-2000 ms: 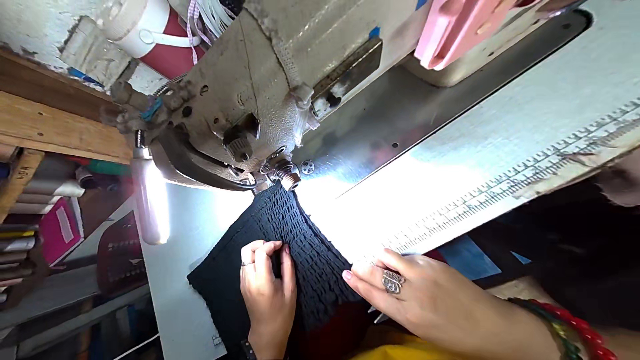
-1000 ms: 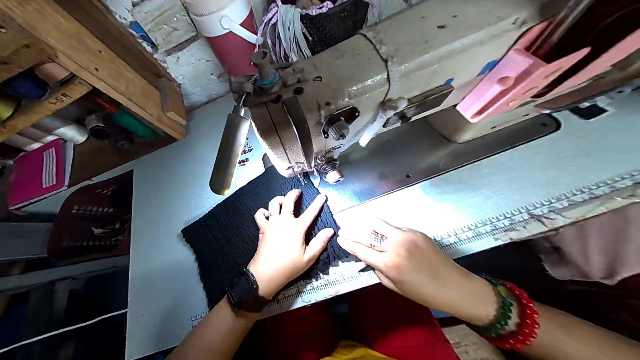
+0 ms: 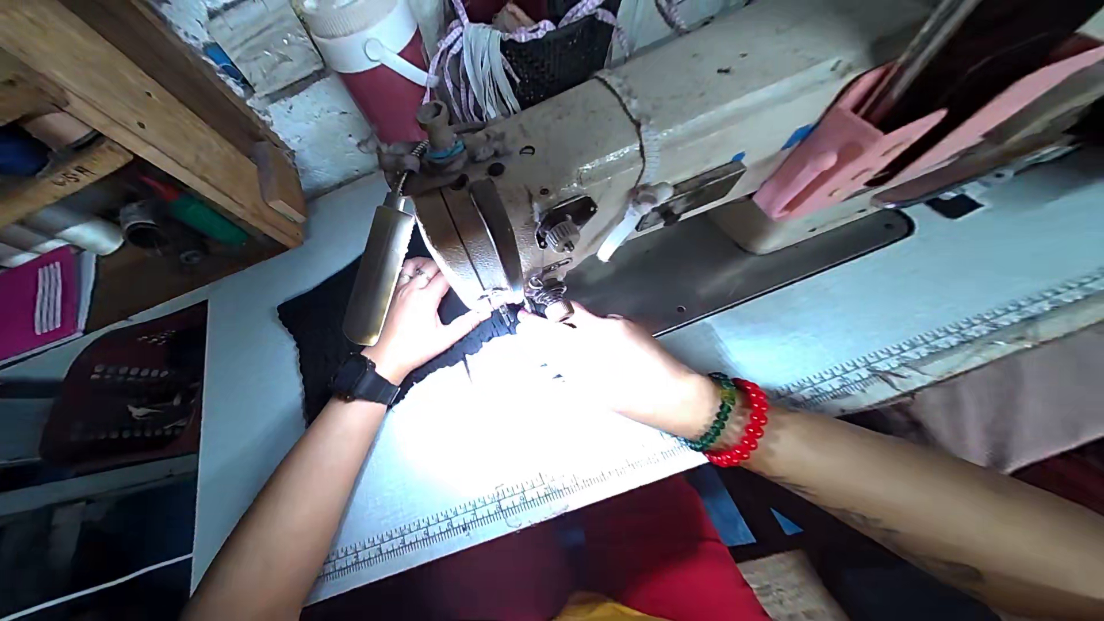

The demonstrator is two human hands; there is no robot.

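Black textured fabric lies on the white sewing table, its right end beneath the needle area of a sewing machine. My left hand, with a black watch at the wrist, rests on the fabric left of the needle, fingers spread and partly behind the lamp. Close to the needle on the right, my right hand has its fingertips at the fabric's edge; glare washes out much of it, so its hold is unclear. A metal-shaded lamp hangs beside the machine head.
A measuring tape runs along the table's front edge. A pink holder is fixed to the machine. Behind stands a red and white jug. At left are a wooden shelf and a dark red basket.
My left hand has moved forward, to beside the needle. My right hand has moved up to the needle area. The fabric has shifted away from the table's front edge and turned.
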